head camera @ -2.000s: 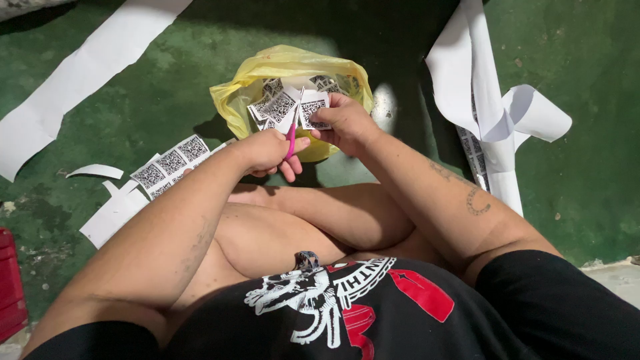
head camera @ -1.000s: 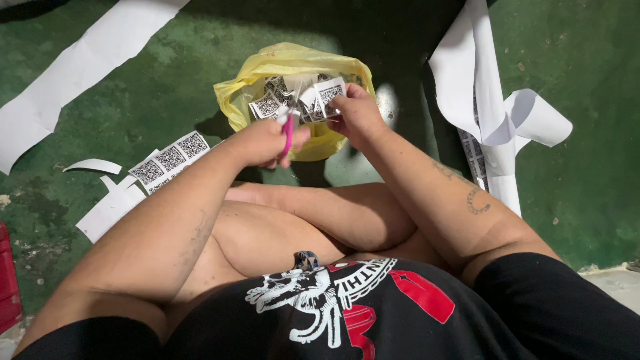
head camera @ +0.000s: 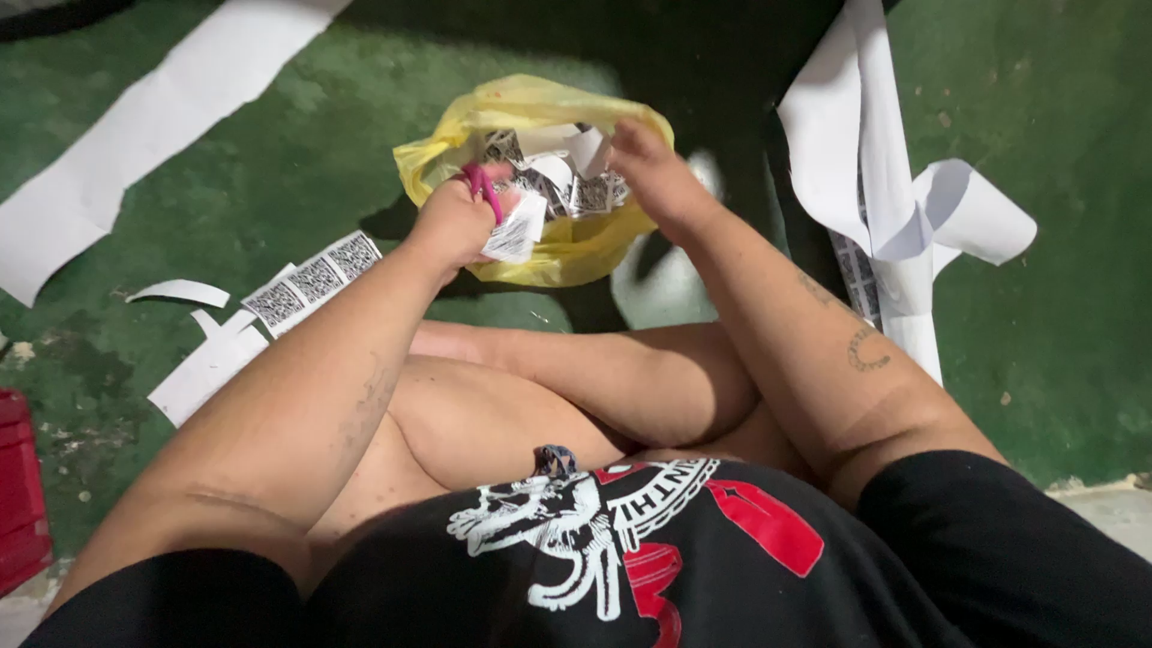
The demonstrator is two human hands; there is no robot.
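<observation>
My left hand (head camera: pixel 461 216) is at the left side of a yellow plastic bag (head camera: pixel 540 261), closed round pink-handled scissors (head camera: pixel 483 192). A white paper piece with print (head camera: pixel 517 230) hangs at its fingers. The scissor blades are hard to make out. My right hand (head camera: pixel 650 171) is blurred over the bag's right rim, fingers partly bent; whether it holds anything does not show. Inside the open bag lie several cut paper pieces with printed codes (head camera: pixel 591 194) and white scraps.
Left of my left forearm lie a strip of printed code squares (head camera: pixel 315 281), a blank paper piece (head camera: pixel 209 371) and a curved scrap (head camera: pixel 183 292). Long white paper (head camera: pixel 171 117) crosses the upper left floor; curled paper (head camera: pixel 832 144) lies right. A red plastic object (head camera: pixel 20 495) sits at the left edge.
My right hand held a printed code square above the bag; that square no longer shows in it, and the hand has moved toward the bag's right rim. A paper piece now shows at my left hand.
</observation>
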